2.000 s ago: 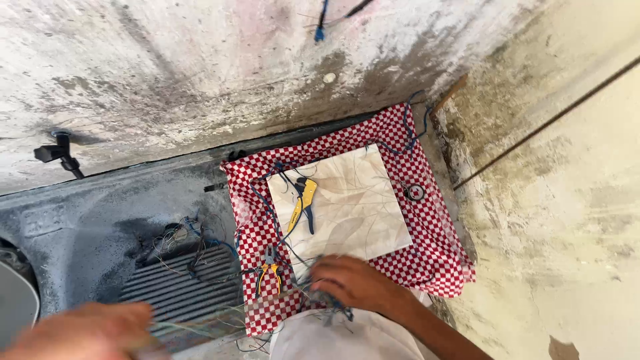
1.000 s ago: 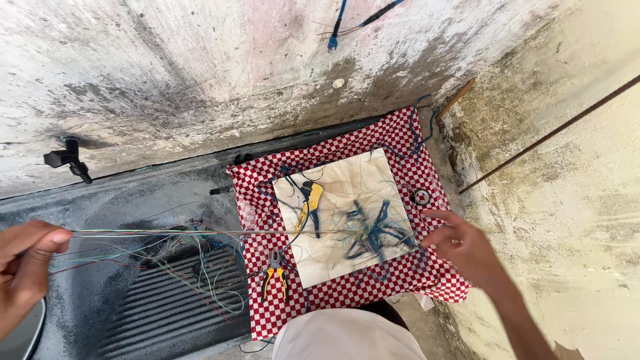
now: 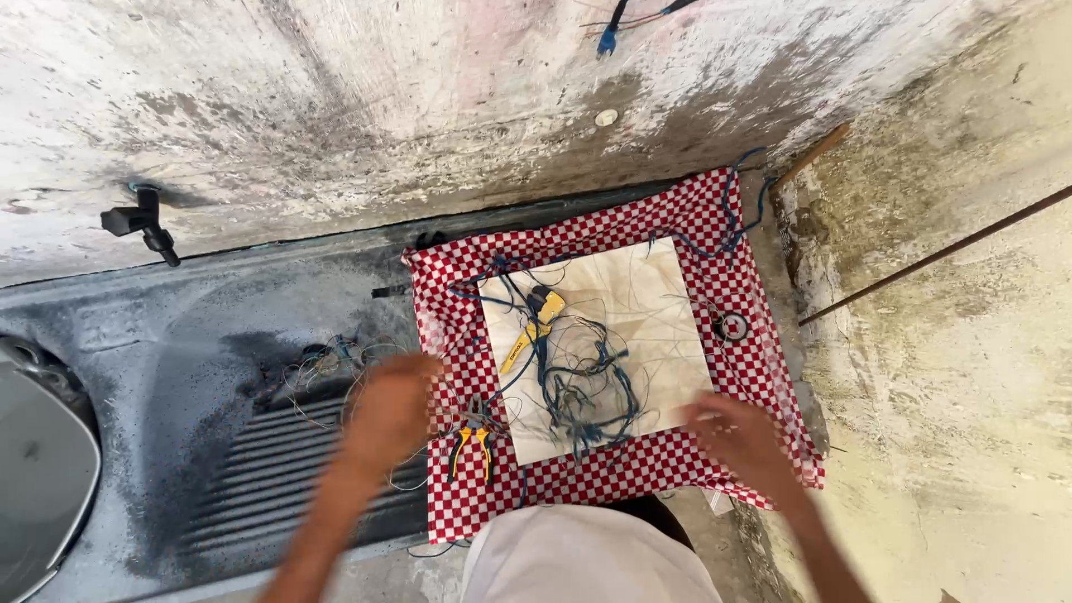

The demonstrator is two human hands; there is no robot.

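My left hand [image 3: 398, 402], blurred, is over the left edge of the red-and-white checked cloth [image 3: 586, 477]; whether its fingers hold a wire is unclear. My right hand [image 3: 724, 431], also blurred, is at the right edge of the pale tile-like board [image 3: 620, 293], fingers apart and holding nothing visible. Between the hands, a tangle of blue cable pieces and thin wires [image 3: 590, 394] lies on the board. Yellow-and-black wire strippers [image 3: 533, 325] rest on its left side. Yellow-and-black pliers [image 3: 472, 444] lie on the cloth, and a roll of tape [image 3: 731, 327] is at the right.
A grey ribbed sink [image 3: 276, 494] at the left holds loose thin wires [image 3: 331, 368]. A black tap [image 3: 142, 224] juts from the stained wall. A round grey basin [image 3: 38, 469] stands at far left, and a thin rod [image 3: 930, 255] slants along the right wall.
My left hand has moved right from the far left, where it held stretched thin wires. The blue cable tangle has shifted left on the board. My right hand remains near the board's right side.
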